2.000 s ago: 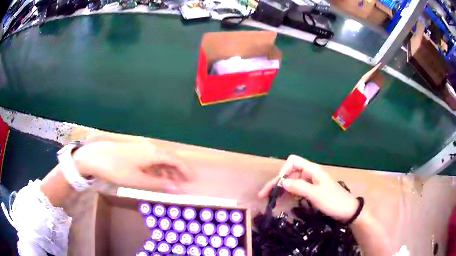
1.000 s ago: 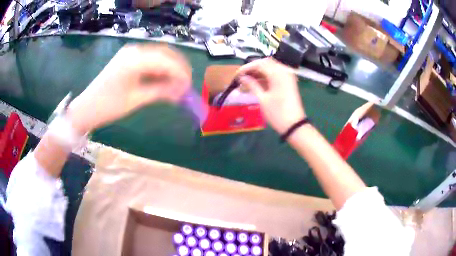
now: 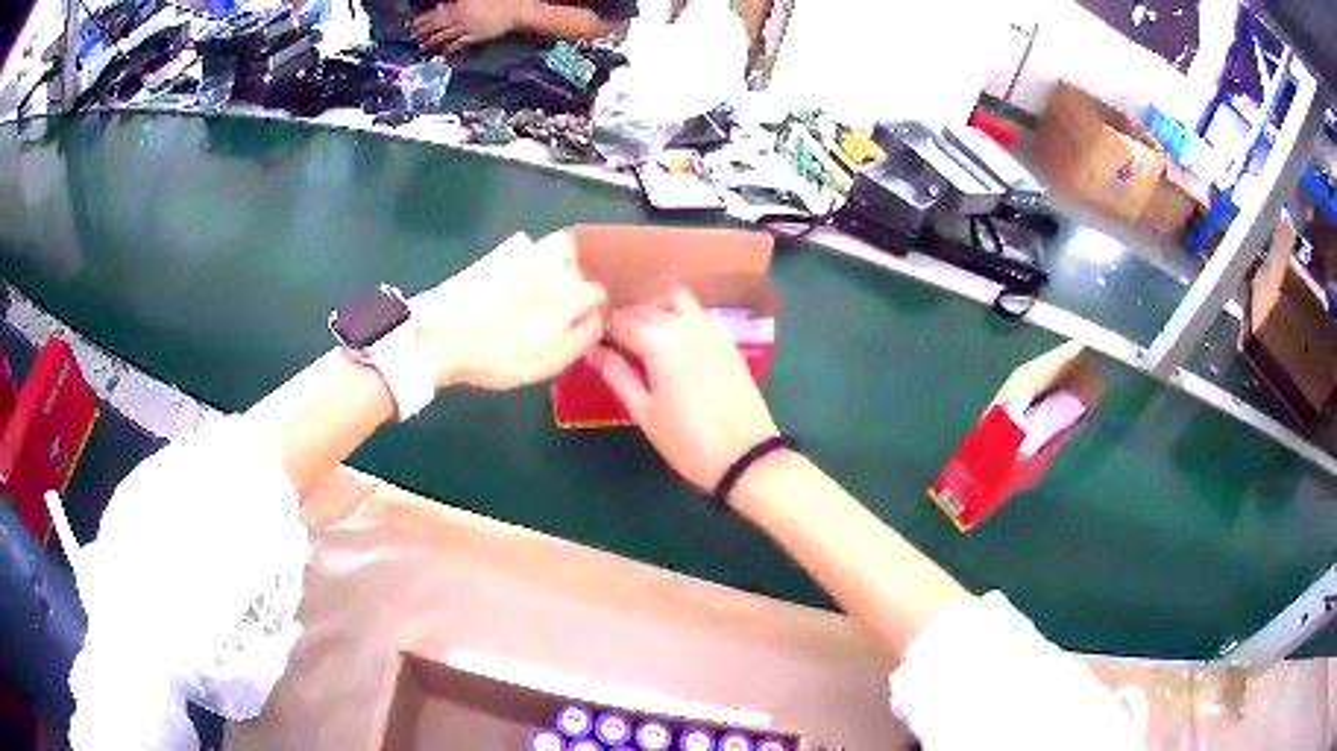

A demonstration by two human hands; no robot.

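A red retail box (image 3: pixel 594 399) with its brown flap raised stands open on the green belt, a pale wrapped item inside. My left hand (image 3: pixel 521 316) is at the box's left side, fingers bent at the opening. My right hand (image 3: pixel 682 374) reaches over the front edge, fingertips in the opening close to my left hand. The fingertips overlap the box, so I cannot tell what either hand holds; no battery or cable shows. Purple cells (image 3: pixel 653 735) stand in a brown tray (image 3: pixel 440 704) at the bottom edge, cut off by the frame.
A second open red box (image 3: pixel 985 467) stands on the green belt (image 3: pixel 367 191) to the right. More red boxes (image 3: pixel 52 426) are at the far left. Across the belt lie circuit boards, black devices (image 3: pixel 894 198) and cables. Another person's hand (image 3: pixel 466 21) is at the top. A pale post (image 3: pixel 1232 191) rises right.
Both hands moved from the cell tray and cable heap to the red box. The purple cell and black cable seen in them a second ago no longer show. The second box sits further left.
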